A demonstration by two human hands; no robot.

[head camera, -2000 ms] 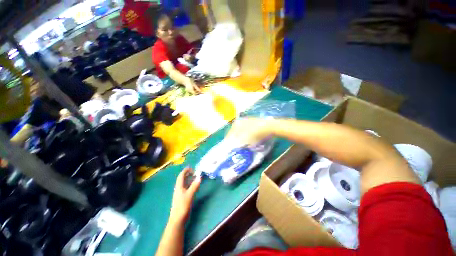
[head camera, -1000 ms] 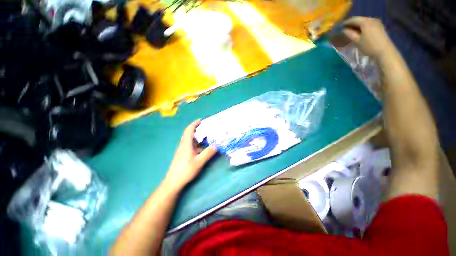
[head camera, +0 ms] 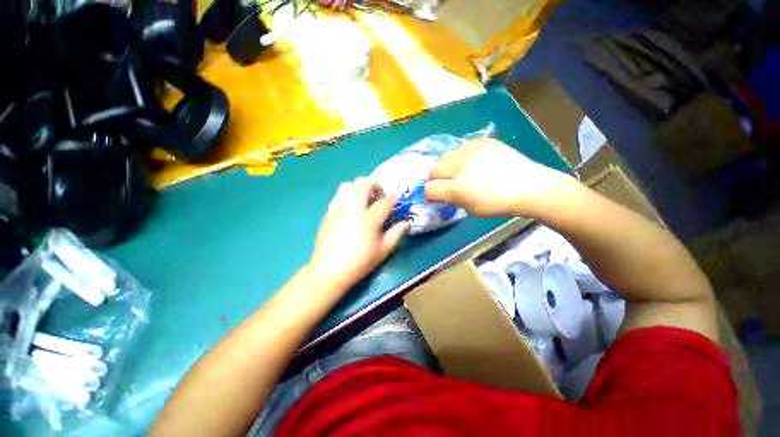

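A clear plastic bag (head camera: 415, 167) of white pieces lies on the green bench top, with a bundle of blue wires (head camera: 416, 205) at its near side. My left hand (head camera: 357, 229) is at the bag's left end, thumb and fingers around its edge by the blue wires. My right hand (head camera: 481, 180) is on the bag's right part, fingertips pinched at the blue wires. My fingers hide what exactly they pinch.
Black housings (head camera: 94, 162) are piled at the left. A clear bag with white bars (head camera: 68, 354) lies at the lower left. An open carton (head camera: 479, 329) of white housings (head camera: 549, 299) stands at the right. Yellow-taped cardboard (head camera: 282, 102) covers the far side, with a white housing on it.
My right hand has come back from the bench's far right corner onto the bag. My left hand has moved slightly right and up. The bag looks more bunched together.
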